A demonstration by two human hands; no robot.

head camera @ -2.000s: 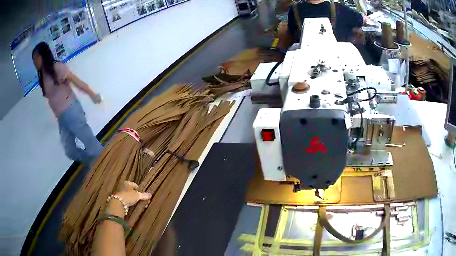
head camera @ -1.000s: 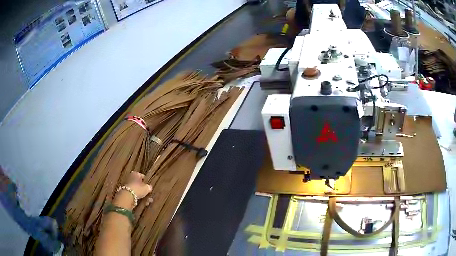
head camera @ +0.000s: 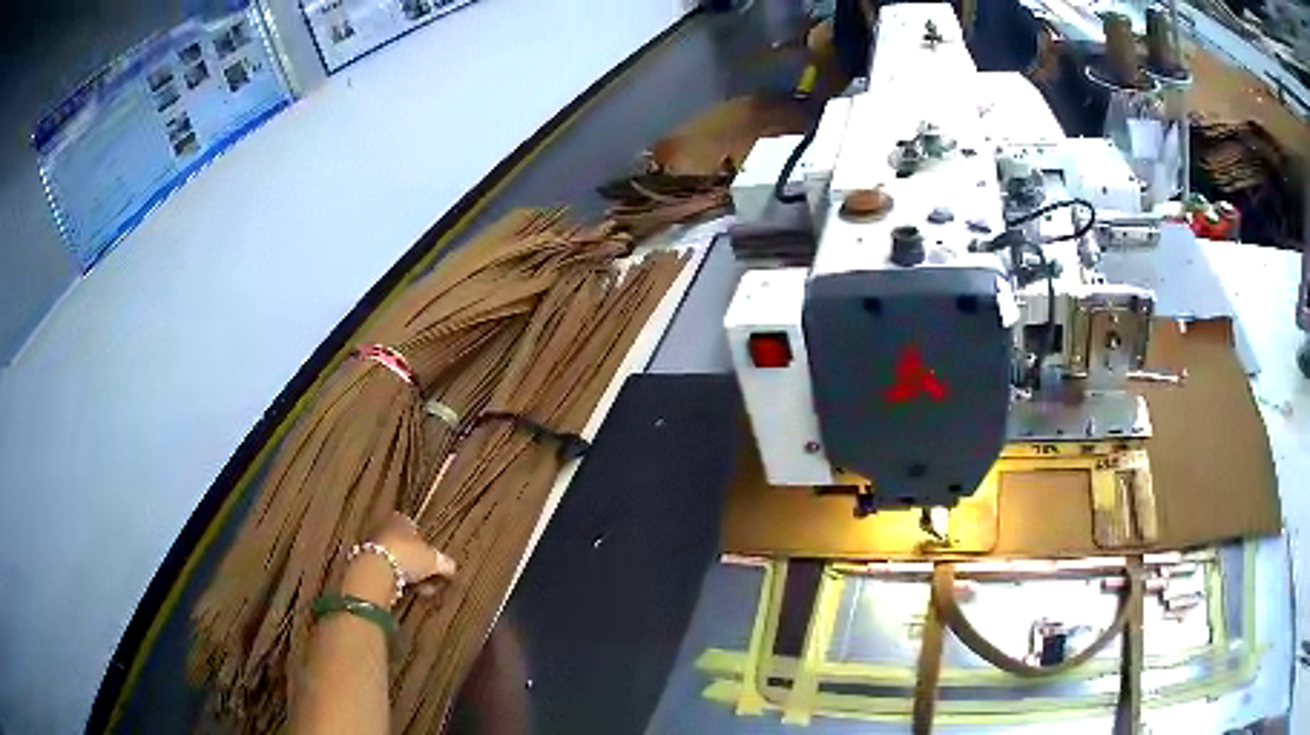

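My left hand (head camera: 407,553), with a bead bracelet and a green bangle, rests on the heap of brown strap bundles (head camera: 474,338). Its fingers are bent among the straps; whether it grips one is hidden. My right hand is not clearly in view; only a brownish blur shows at the bottom edge. A brown strap (head camera: 991,646) lies in a U on the taped template (head camera: 805,689) before the sewing machine (head camera: 908,373). A brown panel (head camera: 1207,445) lies under the yellow-gold pressing frame (head camera: 1070,460), beneath the lit needle.
A black mat (head camera: 618,531) lies between the straps and the machine. Thread cones (head camera: 1128,50) stand behind the machine, with red spools (head camera: 1211,218) at the right. A white wall (head camera: 287,244) and dark floor edge run along the left. Part of a person shows behind the machine.
The passing person at the left is gone from view. My left hand has moved slightly right over the straps, and its fingers look more bent. The camera view has shifted a little.
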